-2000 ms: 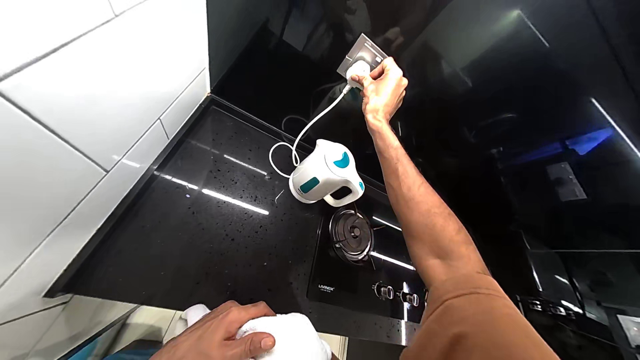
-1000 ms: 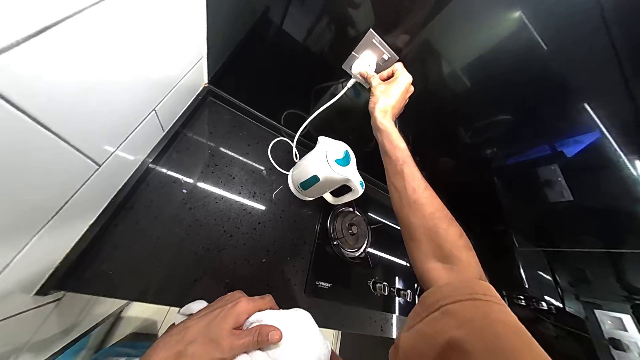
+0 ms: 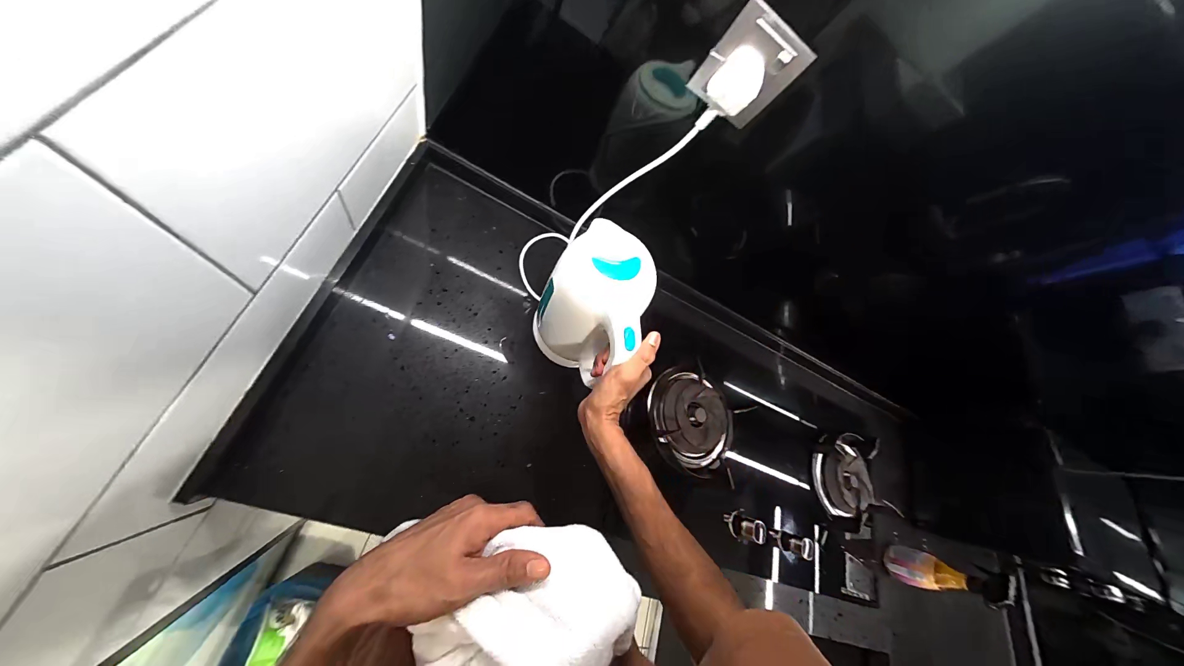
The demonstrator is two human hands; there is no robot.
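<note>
A white electric kettle with teal parts point(image 3: 601, 282) stands on the black countertop point(image 3: 398, 435) by the dark back wall. My right hand point(image 3: 622, 375) is closed around its handle, with the thumb up beside the teal button. From the kettle's base a white cord point(image 3: 638, 173) loops and runs up to a white plug point(image 3: 737, 80), which sits in the metal wall socket point(image 3: 763, 92). My left hand point(image 3: 453, 560) holds a bunched white cloth point(image 3: 555, 601) at the counter's front edge; part of the cloth is under the fingers.
Right of the kettle is a gas hob with a near burner point(image 3: 692, 418), a second burner point(image 3: 846, 476) and control knobs point(image 3: 768, 535). A bottle with yellow contents point(image 3: 925, 567) lies farther right. White wall tiles point(image 3: 185, 277) border the counter on the left. Water drops dot the countertop.
My right hand has left the plug at the wall socket and moved down to the kettle, where it now grips the handle. The kettle's handle has turned somewhat. My left hand still holds the cloth.
</note>
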